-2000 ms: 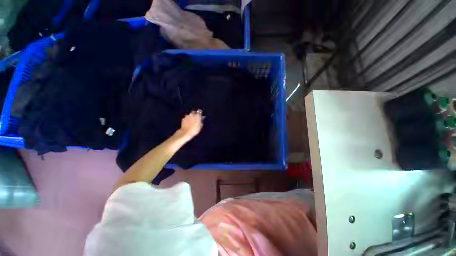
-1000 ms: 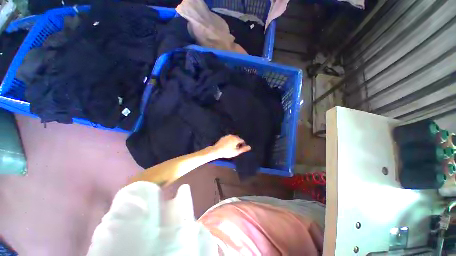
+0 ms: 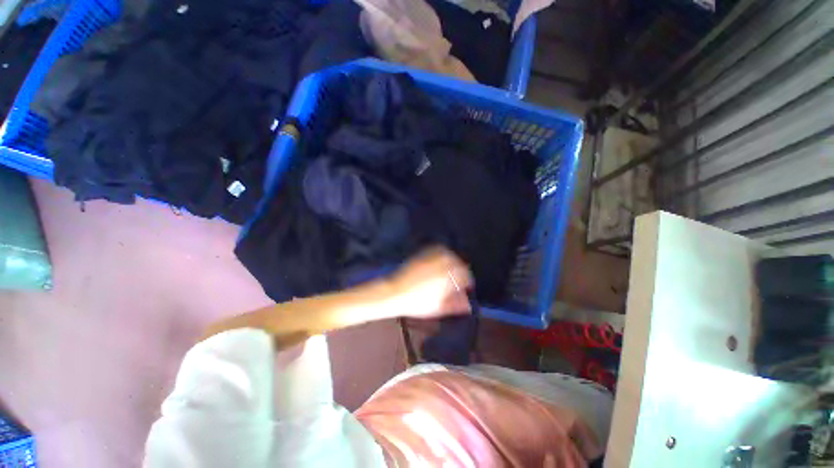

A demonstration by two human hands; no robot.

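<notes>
My left hand [image 3: 437, 285], blurred, reaches from the white sleeve at lower left over the front edge of a blue plastic crate [image 3: 565, 219]. Its fingers are closed on a navy garment piece [image 3: 448, 336], part of which hangs below the hand outside the crate. Rumpled navy garments [image 3: 366, 196] fill the crate, with a small white tag among them. The exact grip is blurred. My right hand is not in view.
A second crate [image 3: 35, 164] of dark garments stands at upper left, with pale cloth [image 3: 416, 35] behind. The pale table [image 3: 700, 320] is at right, a red coiled hose [image 3: 585, 336] beside it. My lap, in orange-pink cloth [image 3: 466, 416], is below.
My left hand has moved from inside the crate right and down to its front edge, drawing navy cloth over it. The view has shifted, so the crate now sits farther right.
</notes>
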